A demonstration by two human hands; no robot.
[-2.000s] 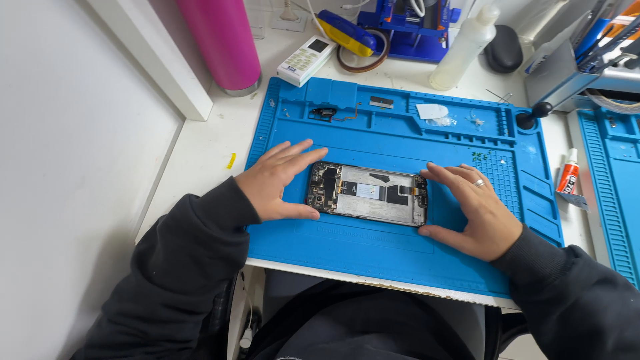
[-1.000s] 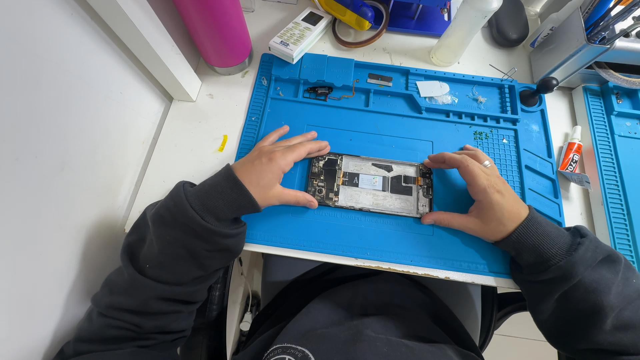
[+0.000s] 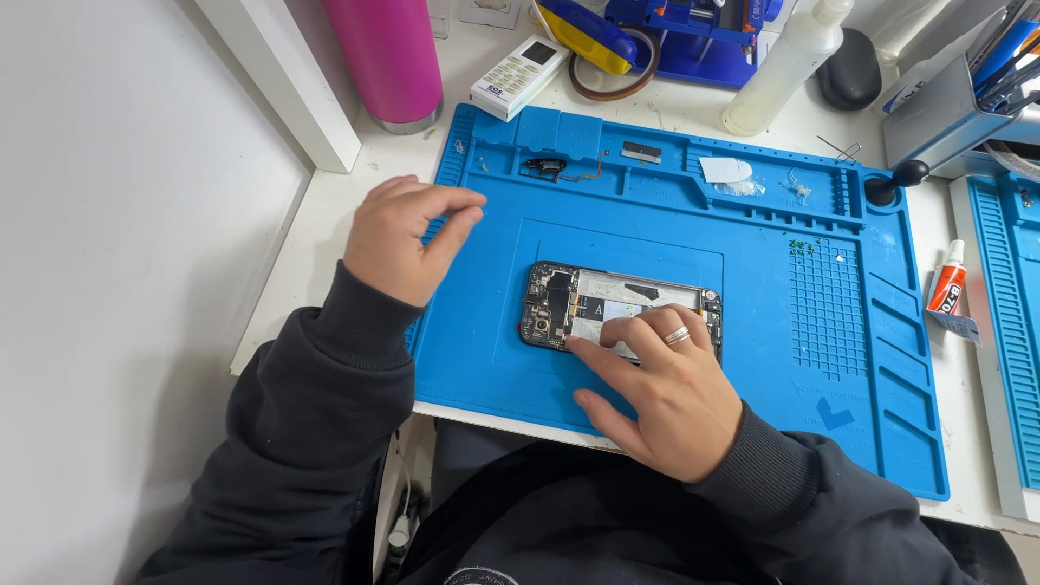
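Note:
An opened smartphone with bare circuit board and metal frame [image 3: 597,286] lies flat on a blue silicone repair mat [image 3: 634,219]. Over its lower right part is my right hand [image 3: 662,382], index fingertip touching the board's lower edge and thumb apart; part of the frame is hidden beneath the fingers. Off the phone, at the mat's left edge, my left hand [image 3: 414,236] is raised with thumb and index fingertips close together. Whether something tiny is between them cannot be seen. A ring is on my right hand.
Small parts and a flex cable [image 3: 601,166] lie in the mat's top trays. Behind stand a pink bottle [image 3: 390,65], a white remote control [image 3: 520,77], a tape roll [image 3: 613,85] and a clear plastic bottle [image 3: 784,69]. A glue tube [image 3: 949,280] and a second blue mat [image 3: 1003,284] are at right.
My left hand has let go of the phone's left end and moved up and left, its fingers drawn together. My right hand has shifted from the right end onto the phone, reaching leftward.

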